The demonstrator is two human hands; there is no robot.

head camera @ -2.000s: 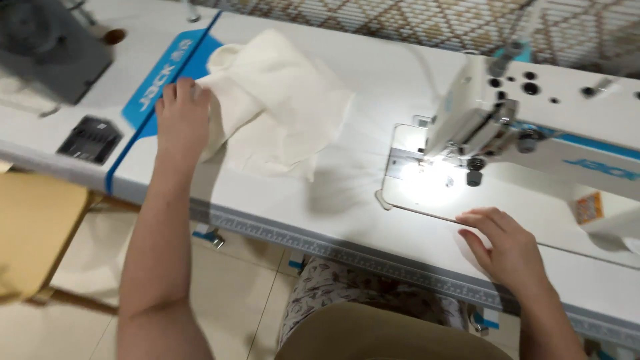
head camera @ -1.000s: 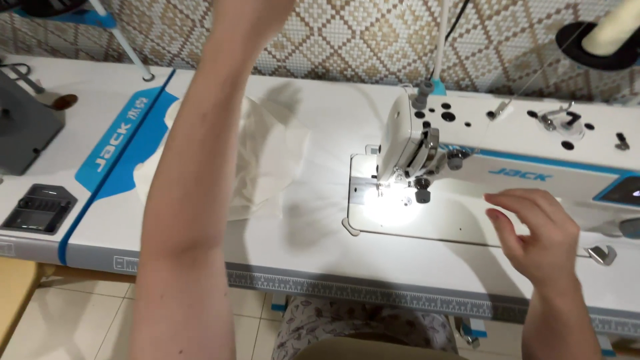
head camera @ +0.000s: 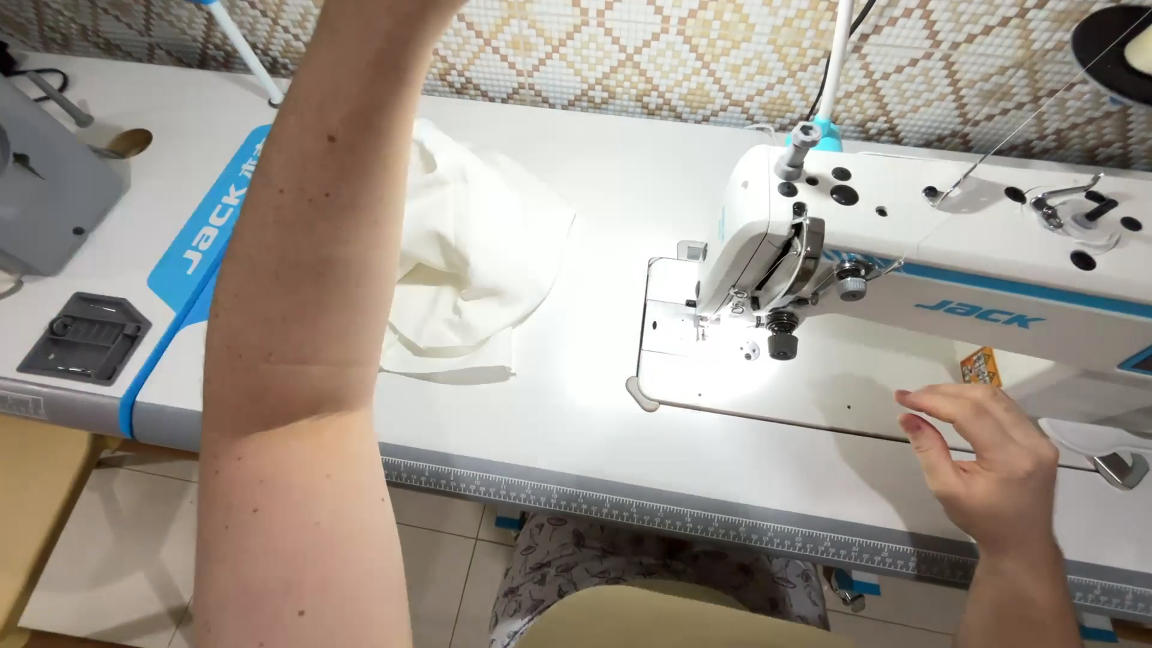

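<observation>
My left forearm reaches up across the view, and the hand itself is cut off by the top edge. Beneath and beside that arm, crumpled white fabric (head camera: 481,234) lies on the white sewing table (head camera: 504,418). My right hand (head camera: 981,459) is raised over the table in front of the Jack sewing machine (head camera: 963,306), fingers parted and slightly curled, holding nothing. The machine's lamp lights the needle plate (head camera: 670,328) brightly; no fabric shows under the needle.
A grey machine part (head camera: 54,180) and a dark recessed tray (head camera: 85,337) are at the left. A mosaic-tiled wall (head camera: 630,54) runs behind. A small orange box (head camera: 981,367) stands beyond my right hand. A measuring scale (head camera: 630,504) runs along the front edge.
My left hand has left the fabric, where it rested two seconds ago, and gone up out of view. My right hand has risen from the table's front part. The view has shifted.
</observation>
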